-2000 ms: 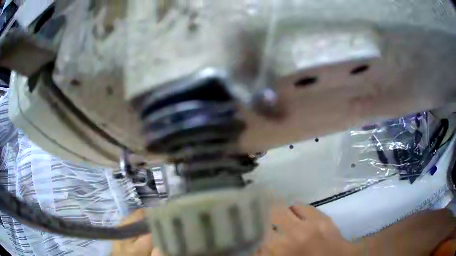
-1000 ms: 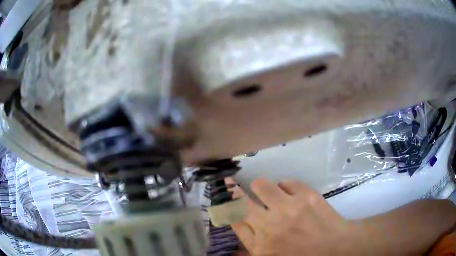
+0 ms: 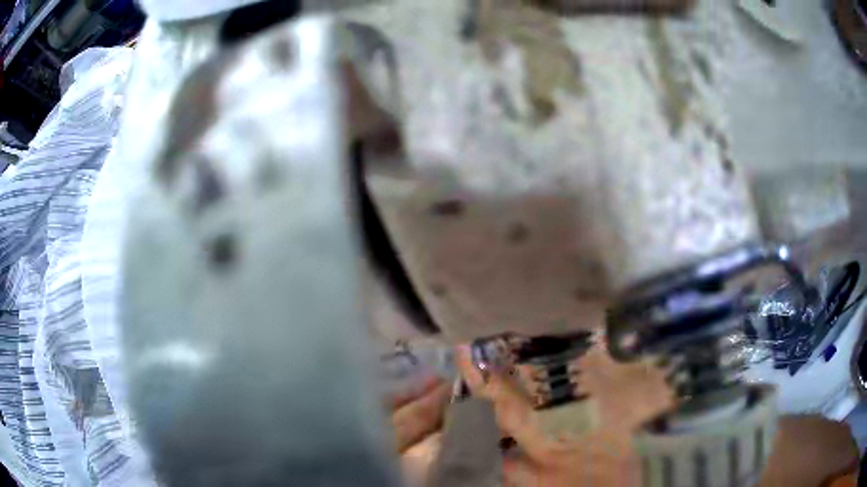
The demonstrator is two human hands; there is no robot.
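The worn off-white sewing machine head (image 3: 532, 238) fills most of the view, with the curved grey take-up guard (image 3: 238, 285) close in front. A ribbed tension dial (image 3: 708, 442) stands at the lower right. My right hand (image 3: 608, 409) shows behind the dials, partly covered; its fingers reach towards the needle area. My left hand (image 3: 418, 423) shows only as a few fingers below the head, beside the guard. What either hand holds is hidden. White striped fabric (image 3: 67, 276) lies bunched on the left.
A clear plastic bag with dark contents (image 3: 784, 328) lies on the right of the machine. Dark cluttered objects (image 3: 71, 38) stand at the upper left. A small metal part (image 3: 490, 354) sits by the fingers under the head.
The view has shifted, so the head and dials appear further right and the guard now covers the left middle. Fingers of my left hand now show beside my right hand.
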